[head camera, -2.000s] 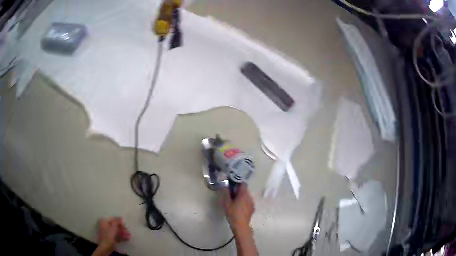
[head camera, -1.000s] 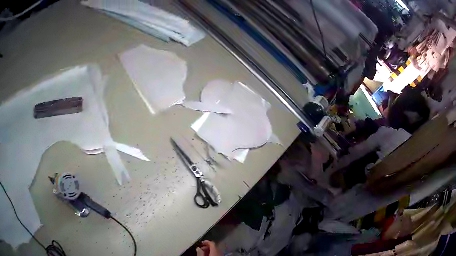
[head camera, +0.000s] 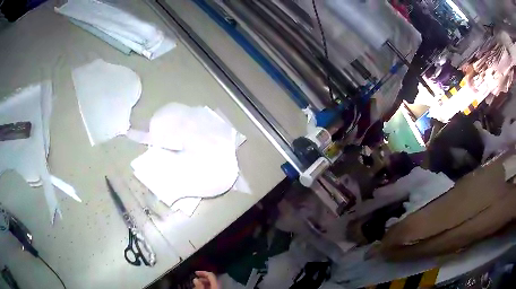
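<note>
White cut panels lie stacked and overlapping near the table's corner. Another white panel lies to their left. Shears with black handles lie flat on the table, blades pointing up-left. The electric cutter stands at the left edge, partly cut off, with nobody holding it. A hand, seemingly my right hand, shows small at the bottom edge beyond the table edge, only its fingers visible; its grip is unclear. My left hand is out of the picture.
A dark metal weight lies on white fabric at the left edge. A folded white stack lies at the upper left. A metal rail and rollers run along the table. Piled cloth fills the right.
My right hand has let go of the cutter and is now off the table edge. The view has swung right, so the cutter and lay slide left. My left hand has left the picture.
</note>
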